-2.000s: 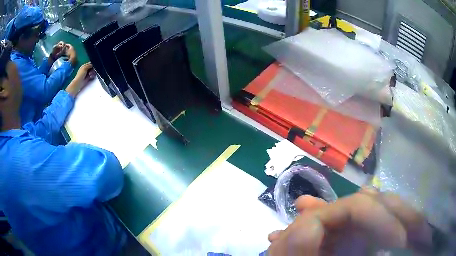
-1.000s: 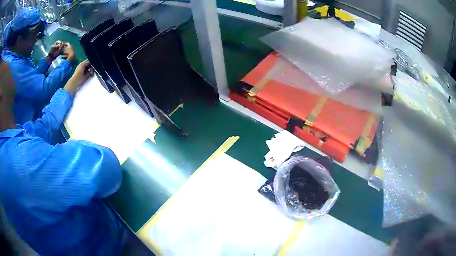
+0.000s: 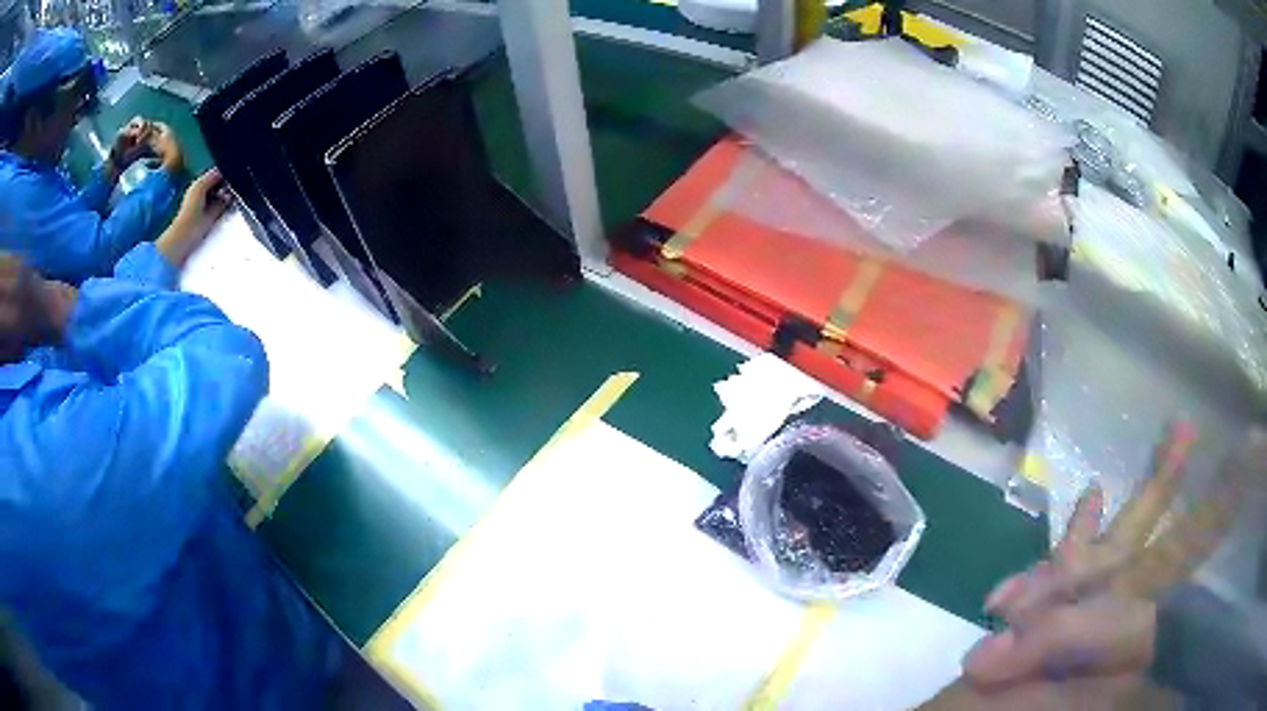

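Note:
A crumpled clear plastic bag point(image 3: 900, 539) with a round open mouth stands on the green bench at the mat's back edge. It holds many tiny dark pieces. The white mat point(image 3: 556, 556) has yellow tape along its side and across it. My right hand point(image 3: 1098, 583) is blurred at the lower right, right of the bag and not touching it, with fingers spread and nothing seen in it. More skin shows below it at the bottom edge; it may be my left hand, but the overlap and blur hide its state.
A crumpled white piece point(image 3: 757, 403) lies behind the bag. An orange flat stack point(image 3: 792, 299) with translucent sheets point(image 3: 889, 132) on top is behind it. More shiny wrap point(image 3: 1167, 320) is at right. Black panels point(image 3: 417, 195) stand upright at left, beside two people in blue workwear point(image 3: 125, 458).
The spread hand has come into clearer view at the lower right. The whole view has shifted slightly, so the bench things sit further left. The near person's arm has moved left.

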